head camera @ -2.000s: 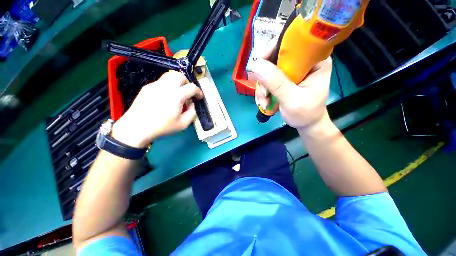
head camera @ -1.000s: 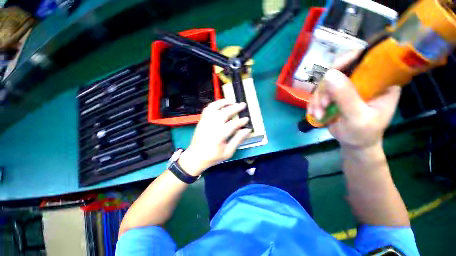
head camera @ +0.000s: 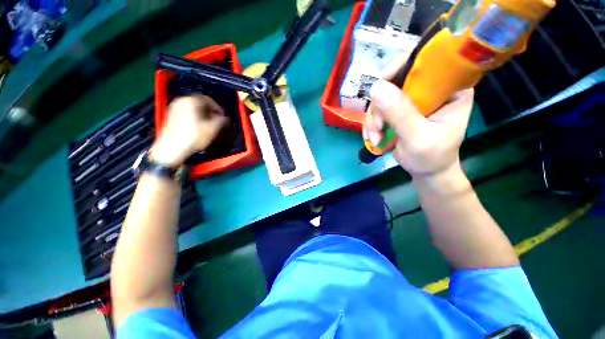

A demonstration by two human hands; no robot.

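The black tripod leg assembly (head camera: 276,132) lies with its hub over the yellowish end of the cream fixture (head camera: 303,153), one leg along the block towards me. My left hand (head camera: 189,126) is blurred and reaches into the red parts bin (head camera: 249,142) of dark parts; its fingertips are bent down and I cannot tell if they hold anything. My right hand (head camera: 424,132) grips the orange electric screwdriver (head camera: 441,66), its dark tip pointing down and left over the bench, apart from the tripod.
A second red bin (head camera: 339,118) right of the fixture holds the white screw feeder (head camera: 371,56). A black ribbed tray (head camera: 133,205) with slim parts lies at the left. Black slotted trays (head camera: 524,73) stand at the right. The bench edge is near my body.
My left hand has left the tripod leg on the fixture and moved left into the red parts bin. The right hand still holds the screwdriver. The camera view has shifted.
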